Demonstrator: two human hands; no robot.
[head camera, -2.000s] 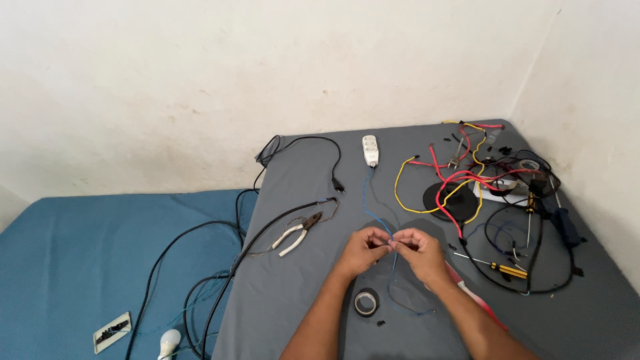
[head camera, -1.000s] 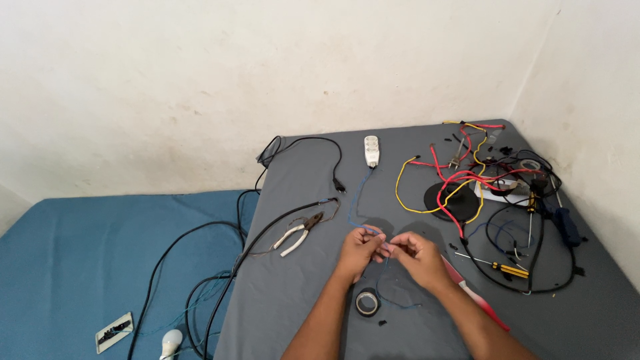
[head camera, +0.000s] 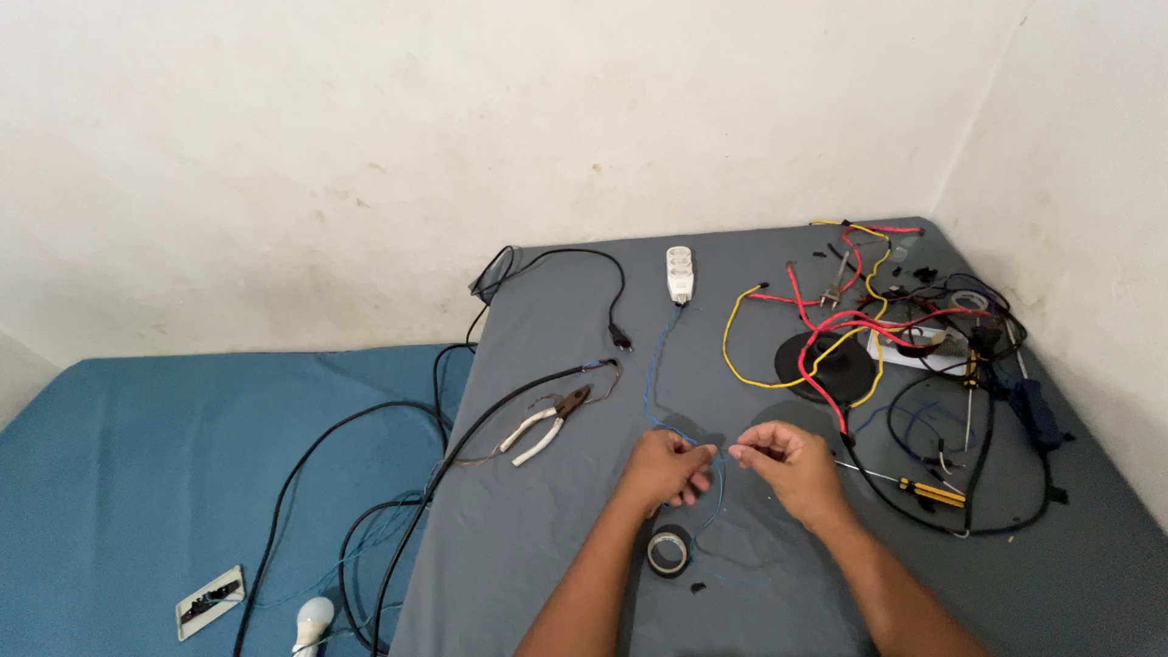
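Observation:
A thin blue wire (head camera: 650, 374) runs from a white multi-outlet socket block (head camera: 680, 274) down to my hands. My left hand (head camera: 673, 467) pinches this wire between thumb and fingers. Just to its right, my right hand (head camera: 785, 465) has its thumb and index fingertips together at what looks like the wire's end, too fine to make out. More blue wire hangs below my hands, past a roll of black electrical tape (head camera: 669, 551). Pliers with white handles (head camera: 547, 425) lie to the left of my left hand, beside a thick black cable (head camera: 511, 398).
Red and yellow wires (head camera: 849, 319), a black disc (head camera: 826, 367) and black cables lie tangled at the right. A yellow-handled screwdriver (head camera: 931, 493) is near my right hand. A black plug (head camera: 620, 337) lies behind the pliers. A light bulb (head camera: 314, 620) rests on the blue surface at lower left.
My hands, close together at the wire one second ago, are now slightly apart. The blue wire below the socket block has shifted, and the block sat slightly further left two seconds ago.

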